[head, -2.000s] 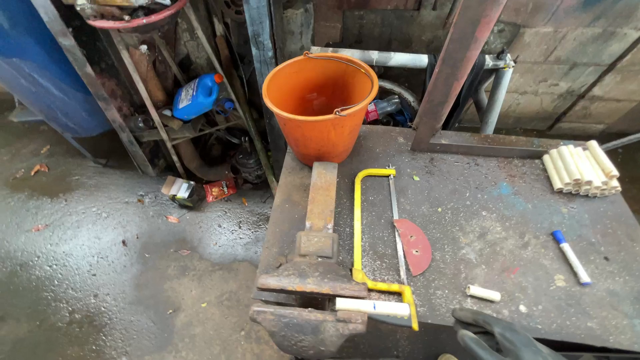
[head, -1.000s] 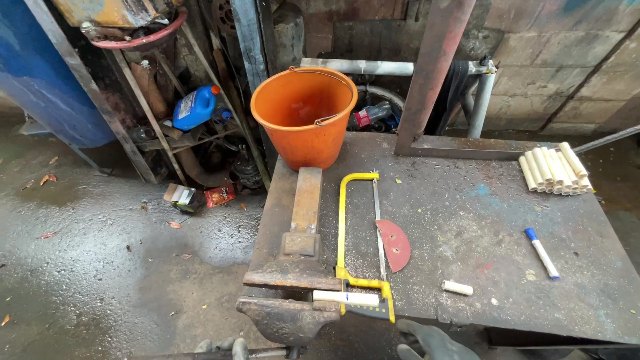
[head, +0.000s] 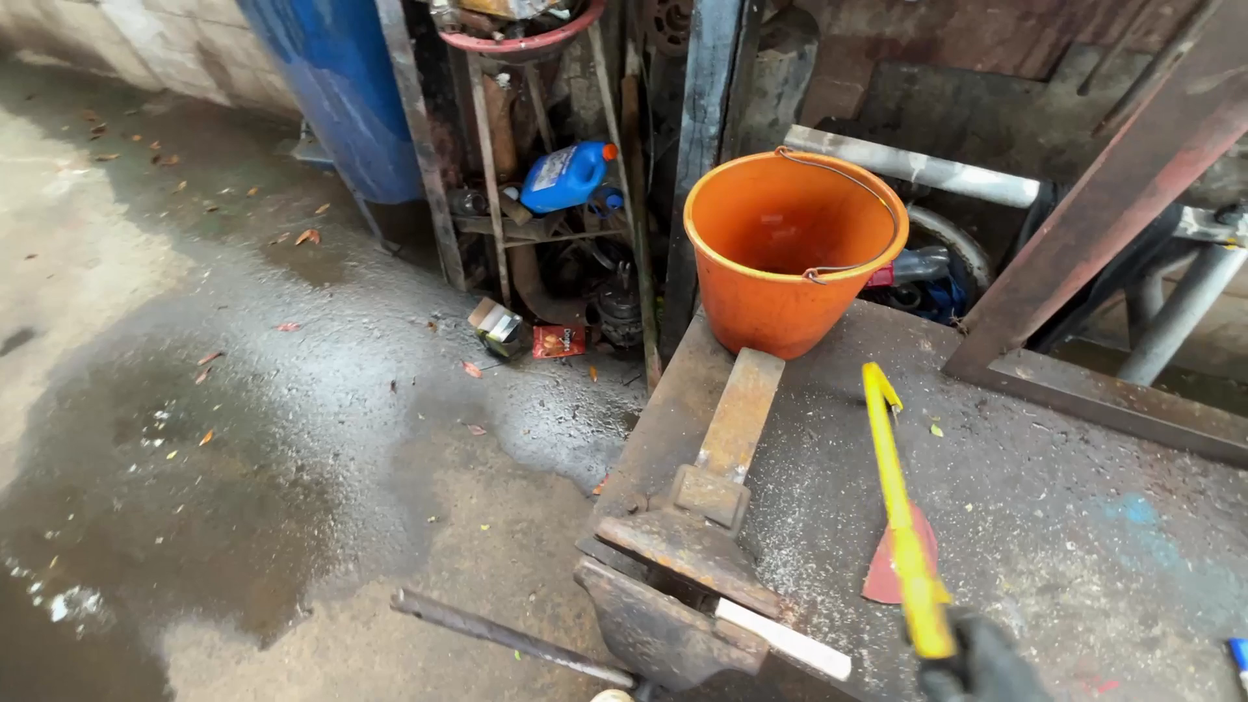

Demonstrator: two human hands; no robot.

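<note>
In a dark glove, my right hand (head: 980, 658) grips the handle of a yellow hacksaw (head: 899, 507), which is raised over the metal bench and blurred. A white plastic tube (head: 785, 639) sticks out to the right from between the jaws of a rusty bench vise (head: 682, 595). The vise's handle bar (head: 512, 639) extends to the left below the jaws. Under the saw lies a red half-disc (head: 892, 565). A small pale patch shows at the bottom edge beside the vise bar; whether it belongs to my left hand is unclear.
An orange bucket (head: 790, 253) stands at the bench's back left corner. To its right, a rusty metal frame (head: 1102, 195) rests on the bench. A blue marker (head: 1238, 655) is cut off at the right edge. Beyond the bench, a blue jug (head: 565, 177) sits on a low rack over wet floor.
The hacksaw, lying on the bench beside the vise before, is now lifted in my right hand. The view has swung left, so the stacked tubes are out of frame.
</note>
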